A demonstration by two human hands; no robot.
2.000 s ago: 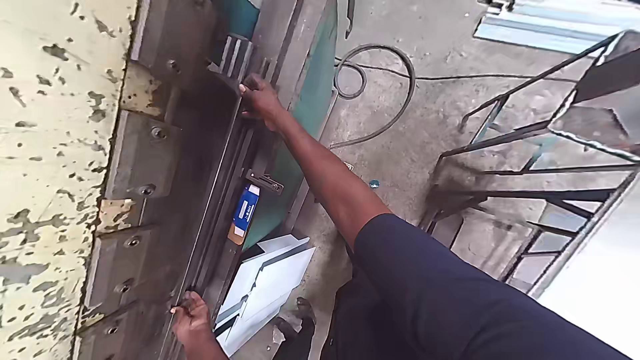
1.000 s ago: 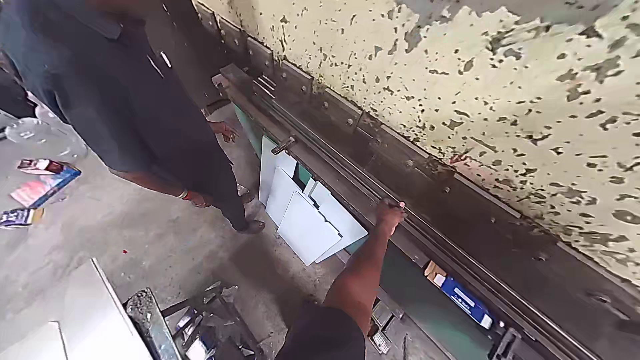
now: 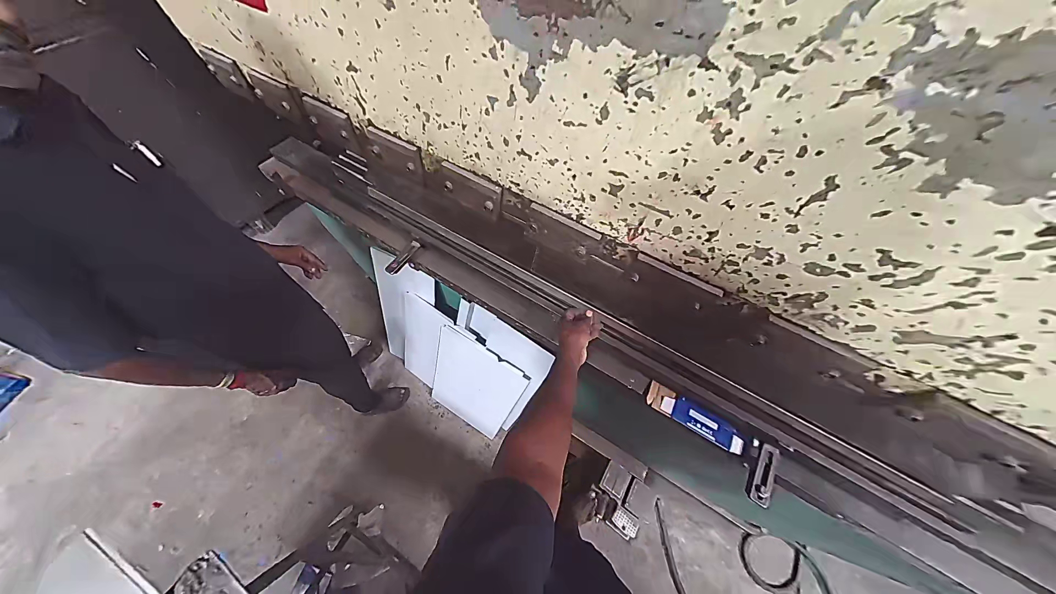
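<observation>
My left hand [image 3: 580, 332] reaches up from the bottom centre, its fingers closed at a long thin metal strip [image 3: 701, 371] that runs along the bed [image 3: 511, 309] of a press brake. My right hand is out of view. To the right of my left hand, a blue and brown cardboard box [image 3: 705, 425] lies on the front ledge. Beyond it a slotted metal bracket [image 3: 765, 474] sticks out from the bed. Several white sheet panels [image 3: 478, 379] lean against the machine's green front, left of my forearm.
A person in dark clothes [image 3: 165, 247] stands close on the left, hands low. The machine's worn cream upper beam [image 3: 643, 140] spans the top. A foot pedal [image 3: 619, 499] and a coiled cable [image 3: 771, 561] are on the floor, with a metal frame [image 3: 355, 536] at the lower left.
The view has swung round to the left and turned. Two seconds ago both my hands were at the strip; now only the left shows. The other person has come into view.
</observation>
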